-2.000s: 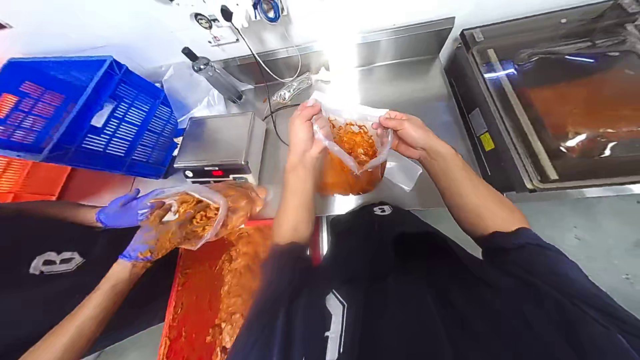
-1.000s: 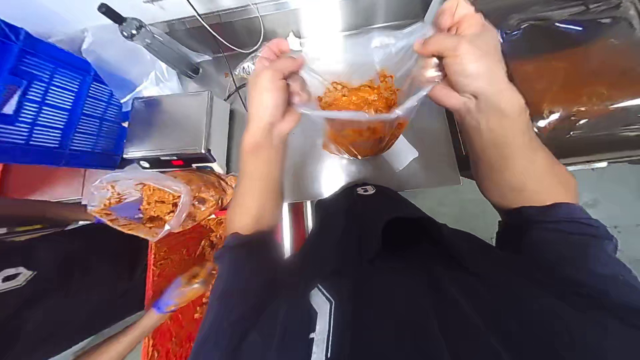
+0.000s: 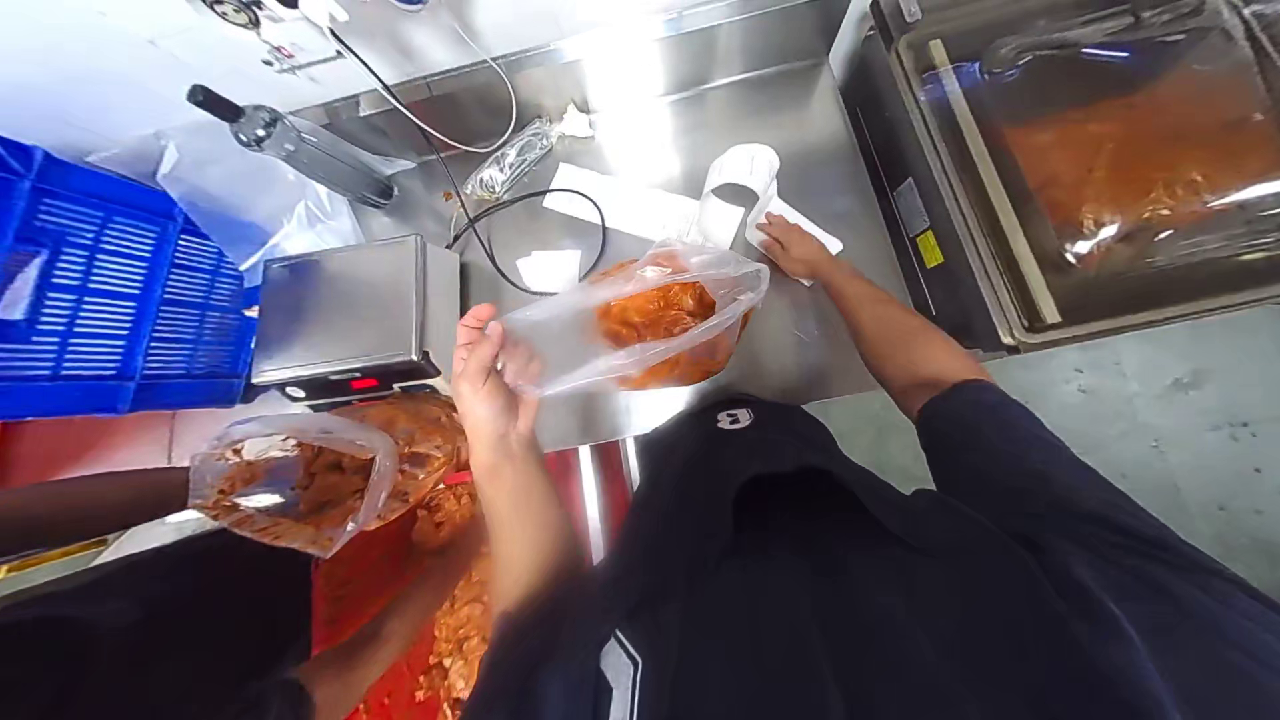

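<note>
A clear plastic bag (image 3: 668,335) of orange-red marinated food, perhaps meat, lies on the stainless steel counter (image 3: 810,345) with its mouth toward the left. My left hand (image 3: 495,365) holds the edge of that mouth, the film drawn out over its fingers. To the right, my right hand (image 3: 793,248) rests on a strip of white labels (image 3: 742,170), fingers on its lower part; whether it grips the strip is unclear. The strip curls up behind the bag, and more white backing paper (image 3: 615,203) lies to its left.
At left are a digital scale (image 3: 340,305), a blue plastic crate (image 3: 100,290) and a glass bottle (image 3: 300,150). A co-worker's arm reaches over a red tub (image 3: 385,620) of marinated pieces, beside another filled bag (image 3: 300,480). A vacuum sealer (image 3: 1010,200) stands right; a black cable (image 3: 500,200) loops behind.
My right hand has let go of the bag and moved onto the white label strip. The bag, held open by both hands before, now lies tilted with only my left hand at its mouth.
</note>
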